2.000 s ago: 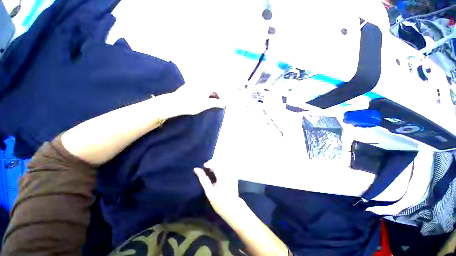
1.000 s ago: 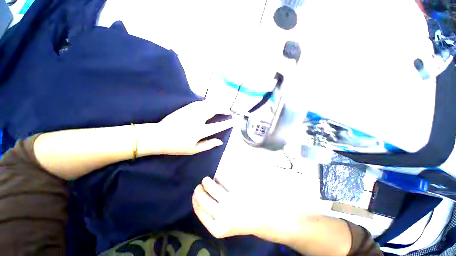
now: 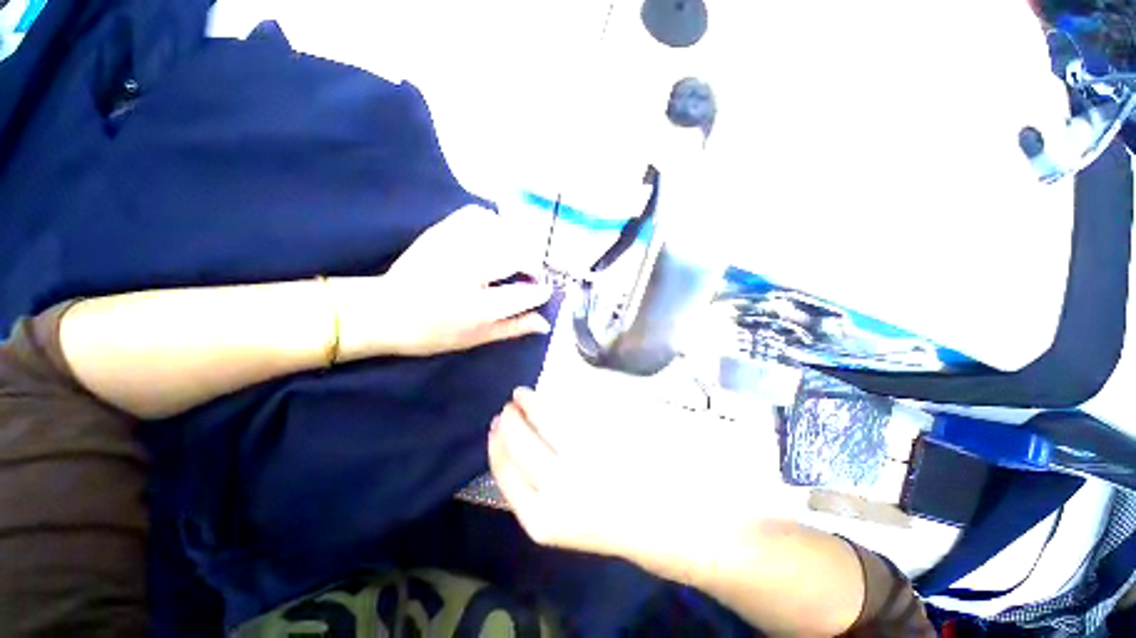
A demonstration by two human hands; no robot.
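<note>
A large navy garment (image 3: 287, 187) covers the left of the white sewing machine bed and hangs over my lap. My left hand (image 3: 467, 293) lies on the cloth, its fingertips at the cloth edge beside the presser foot and needle area (image 3: 567, 277). My right hand (image 3: 561, 480) is nearer to me, its fingertips at the cloth's right edge; glare hides much of it, and whether it pinches the edge is unclear. The sewing machine head (image 3: 860, 162) with a blue stripe stands over the bed.
A shiny wrapped block (image 3: 837, 436) lies right of my right hand, with a small dark box (image 3: 943, 480) beside it. A blue object (image 3: 993, 441) lies by the machine head. White and checked cloth (image 3: 1102, 580) is at the lower right.
Since two seconds ago, the view has come closer to the machine head. My right hand has come onto the bed by the cloth edge. My left fingers now lie close to the needle area.
</note>
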